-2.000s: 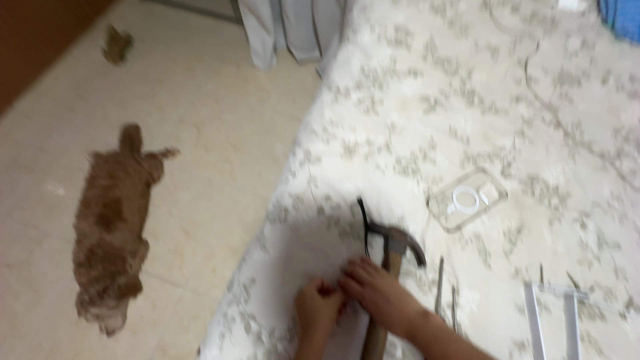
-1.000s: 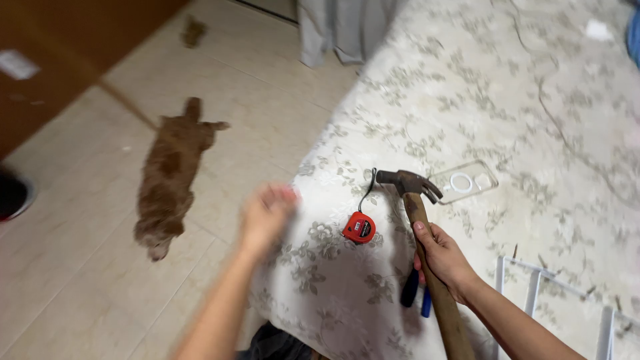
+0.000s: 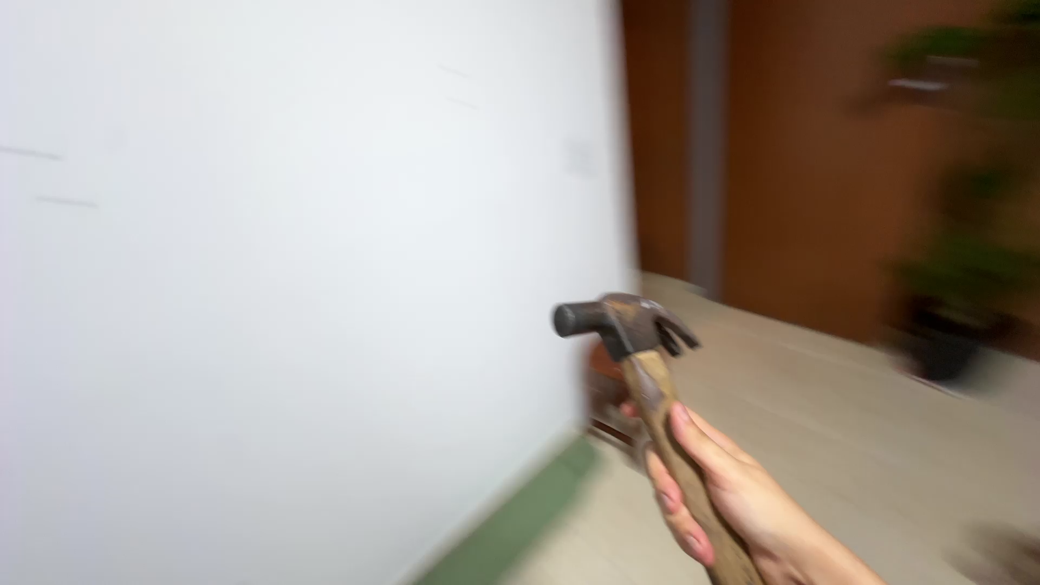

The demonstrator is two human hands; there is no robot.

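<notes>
A claw hammer (image 3: 630,321) with a dark metal head and a worn wooden handle is held up at the centre right. My right hand (image 3: 715,479) is closed around the handle below the head. The striking face points left, toward a white wall (image 3: 309,284), and the claw points right. Whether the head touches the wall cannot be told, but it looks apart from it. My left hand is out of view.
A green baseboard (image 3: 520,512) runs along the wall's foot. Behind the hammer is a blurred reddish-brown object (image 3: 605,382) near the wall's corner. Brown wood panelling (image 3: 796,179) and a potted plant (image 3: 946,341) stand at the right, over a beige tiled floor (image 3: 812,390).
The view has swung from the bed to a white wall. My right hand still holds the hammer, now raised in front of the wall. My left hand has left the view.
</notes>
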